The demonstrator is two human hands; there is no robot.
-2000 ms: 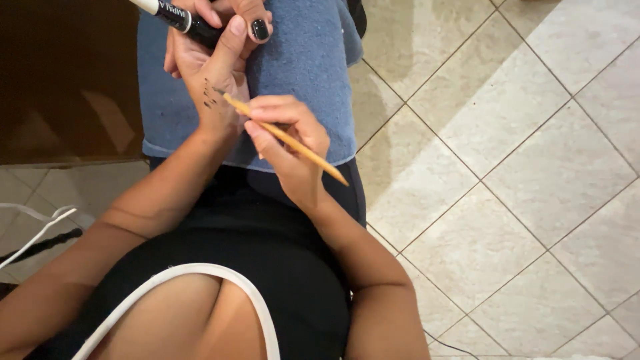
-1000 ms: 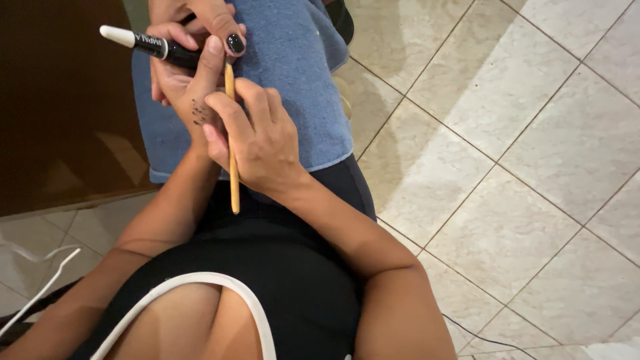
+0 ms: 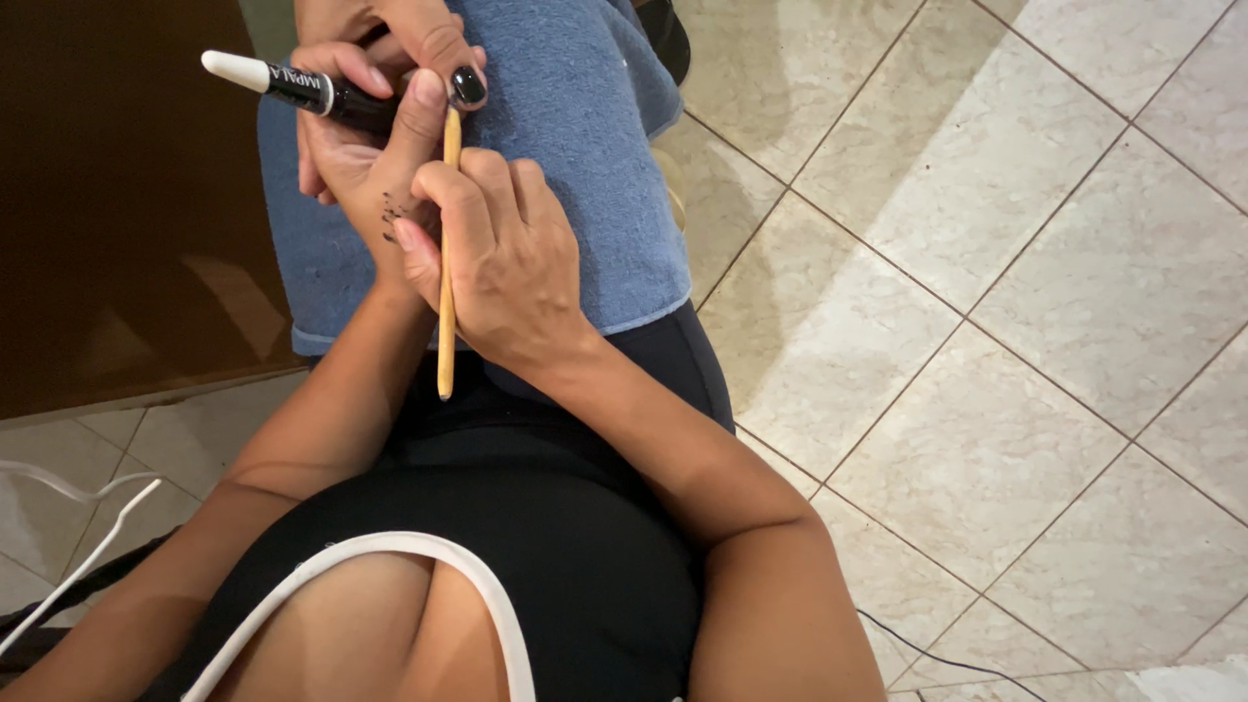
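Note:
My left hand (image 3: 375,185) holds a nail polish bottle (image 3: 361,105) with a black-and-white cap, tilted to the left. Its thumb and fingers are also at another person's hand (image 3: 419,29), beside a digit whose nail (image 3: 467,86) is painted glossy black. Between the thumb and fingers of my right hand (image 3: 507,253) is a thin wooden stick (image 3: 447,292). The stick's upper end meets the edge of the black nail, and its other end points toward my lap. Small black marks (image 3: 390,216) dot the skin near my left wrist. Part of the bottle is hidden by fingers.
A blue towel (image 3: 575,195) lies over my lap under the hands. Dark brown furniture (image 3: 127,214) stands at the left. White cables (image 3: 93,556) hang at the lower left, and a thin dark cable (image 3: 951,661) runs across the tiled floor (image 3: 975,390) at the right.
My right hand has brought the stick from the marks near my left wrist up to the black nail. The stick has turned from slanting to nearly upright in the view.

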